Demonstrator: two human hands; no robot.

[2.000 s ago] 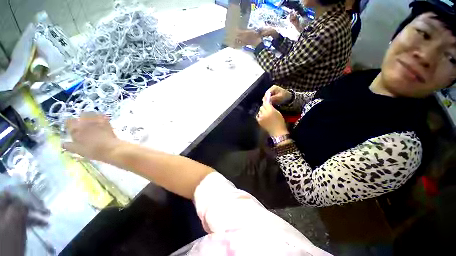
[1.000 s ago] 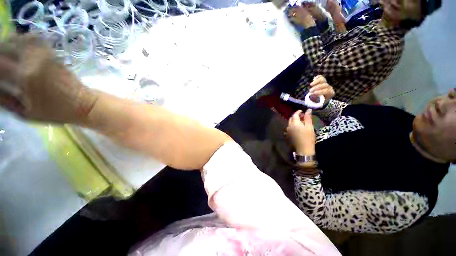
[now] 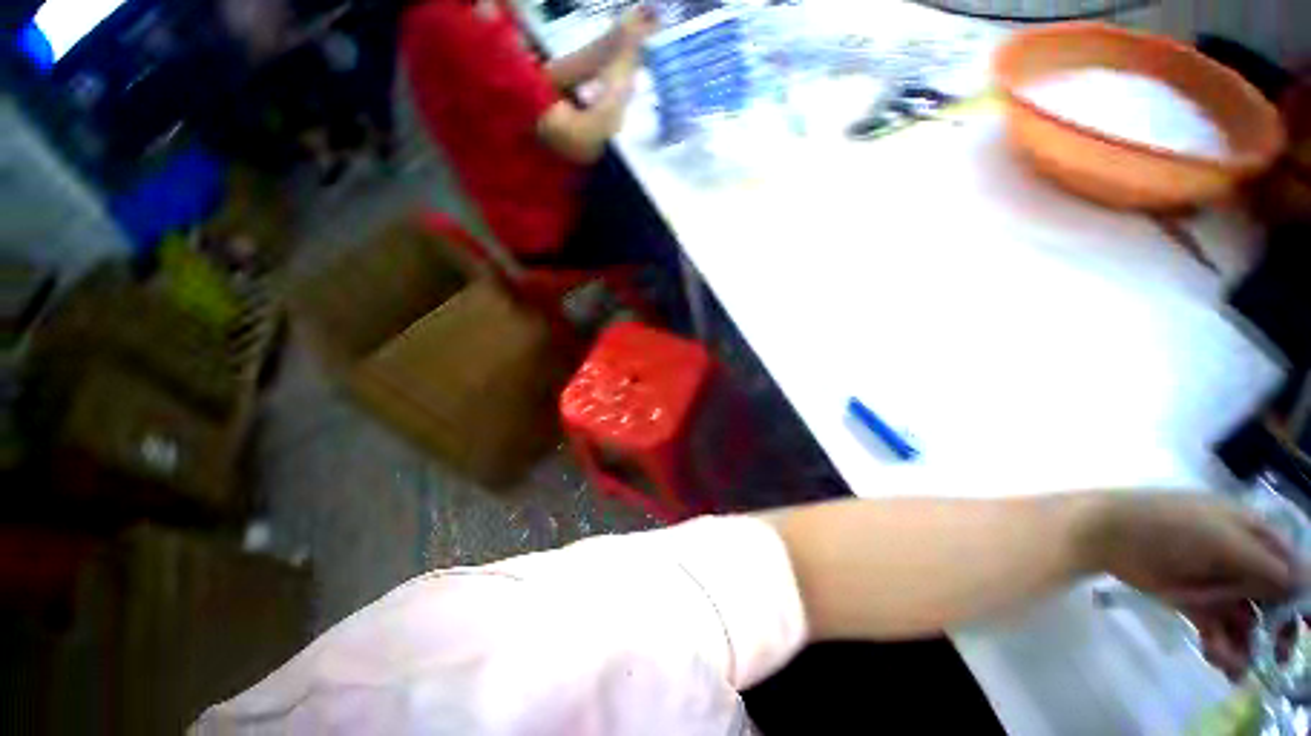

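Observation:
My left hand [image 3: 1201,554] is blurred at the right edge of the head view, at the end of my outstretched left arm. Its fingers point down over a shiny, whitish tangle [image 3: 1284,647] that looks like cables or clear plastic, cut off by the edge. Whether the fingers hold any of it cannot be told. My right hand is not distinguishable in the picture. A small blue object [image 3: 880,429] lies alone on the white bench [image 3: 805,309], beyond my forearm.
An orange basket [image 3: 1136,170] with white contents stands at the bench's far right. Stacked bluish boxes [image 3: 700,79] lie near a person in red [image 3: 489,130]. A red stool [image 3: 637,385] and an open carton [image 3: 460,367] stand on the floor left of the bench.
The view has swung from the cable pile and the neighbours on one side to the bench's other side. My right arm has left the picture; my left arm now shows.

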